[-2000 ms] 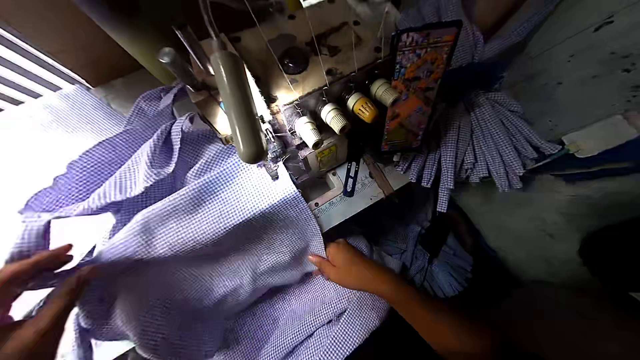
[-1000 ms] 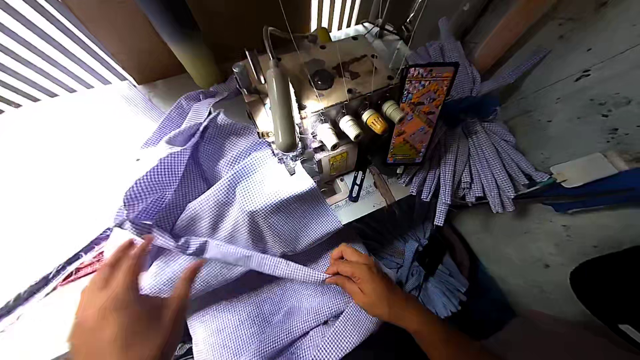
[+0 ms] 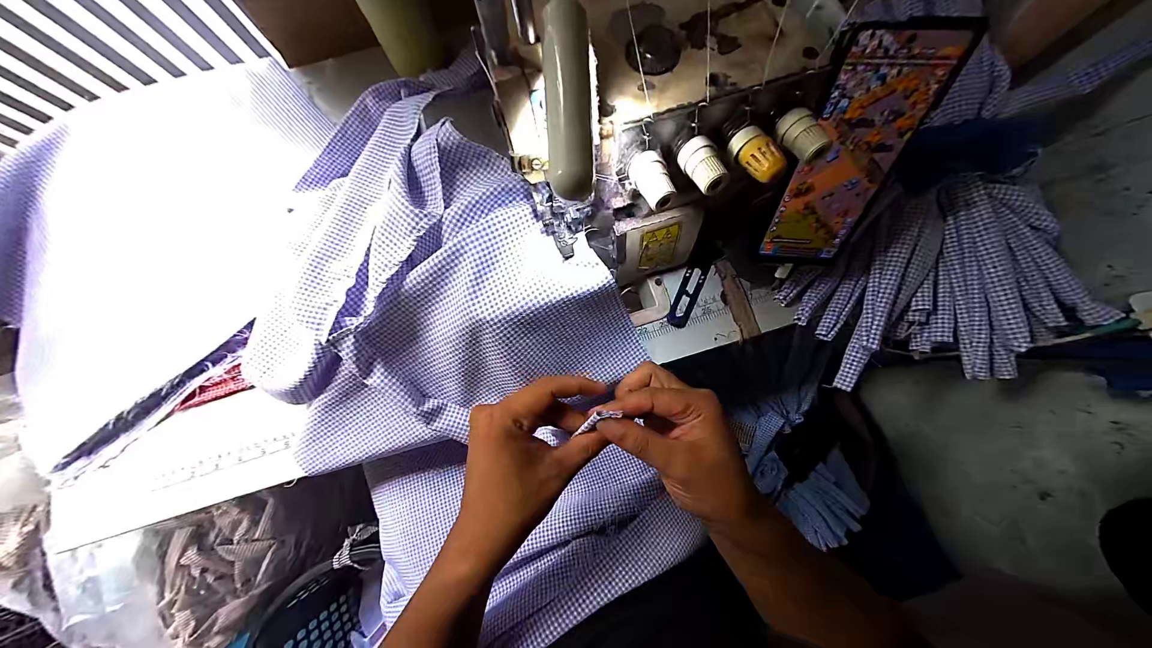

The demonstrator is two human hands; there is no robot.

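A blue-and-white checked fabric piece lies across the bed of an industrial sewing machine, part of it under the presser foot. More of the cloth hangs over the front edge. In front of the machine, my left hand and my right hand meet, fingertips close together. Both pinch a small folded edge of checked fabric between thumbs and fingers. How that edge joins the larger cloth is partly hidden by the fingers.
A phone with a lit screen stands right of the thread tension knobs. Dark thread snips lie on the machine plate. Bundled checked strips hang at the right. A clear plastic bag of scraps and a dark basket sit lower left.
My left hand has moved right from the left part of the cloth to meet my right hand. The long fabric edge stretched between them a second ago is now bunched at my fingertips.
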